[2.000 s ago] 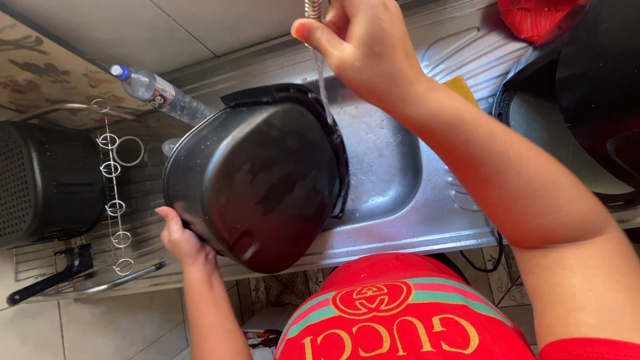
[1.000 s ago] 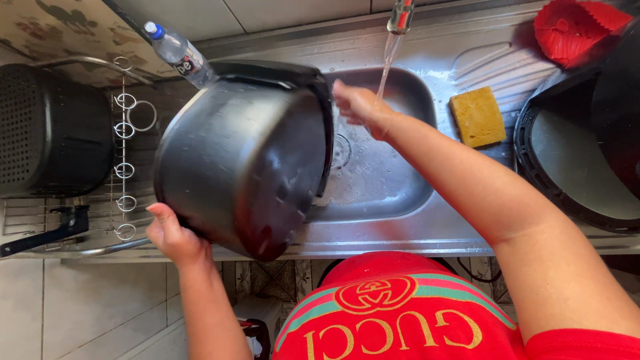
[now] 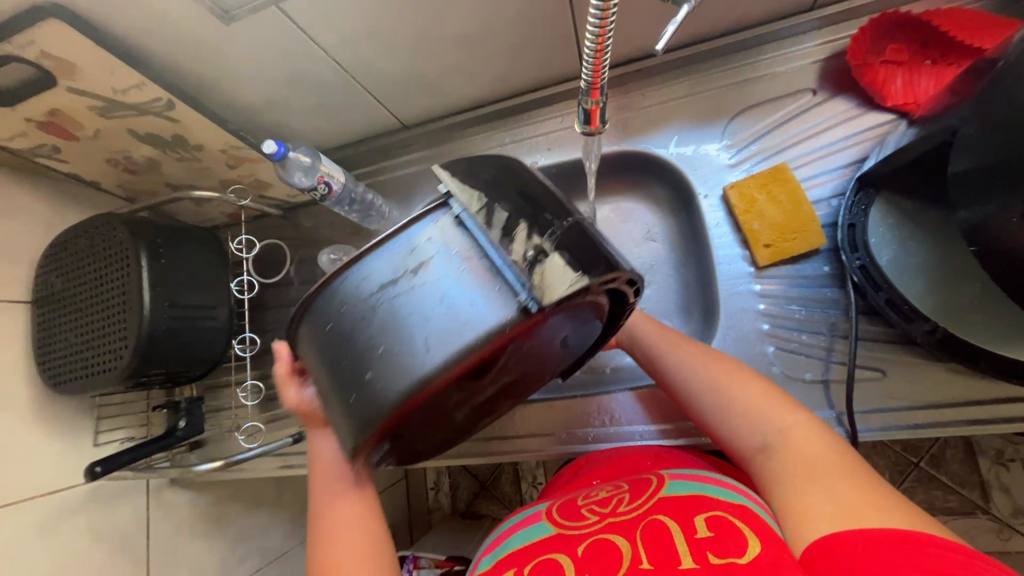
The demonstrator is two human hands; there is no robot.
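Observation:
A black air fryer drawer (image 3: 416,312) is held tilted over the left part of the steel sink (image 3: 680,264). My left hand (image 3: 298,386) grips its lower left rim. At its right end, beside the dark front panel, is my right hand (image 3: 626,330), mostly hidden behind the drawer; its wrist shows, and the fingers' hold cannot be made out. Water runs from the spring-neck faucet (image 3: 593,112) into the sink, just right of the drawer. A yellow sponge (image 3: 774,214) lies on the ribbed drainboard.
Left, a perforated black basket (image 3: 128,304) sits on a wire dish rack (image 3: 248,392) near a black handle (image 3: 148,448). A plastic bottle (image 3: 332,184) stands behind the drawer. Right are a red silicone liner (image 3: 920,60), a black air fryer body (image 3: 984,160) and a cord (image 3: 851,360).
My right hand has come down from the faucet to the drawer's right end. The drawer has turned, and its front panel and side now show.

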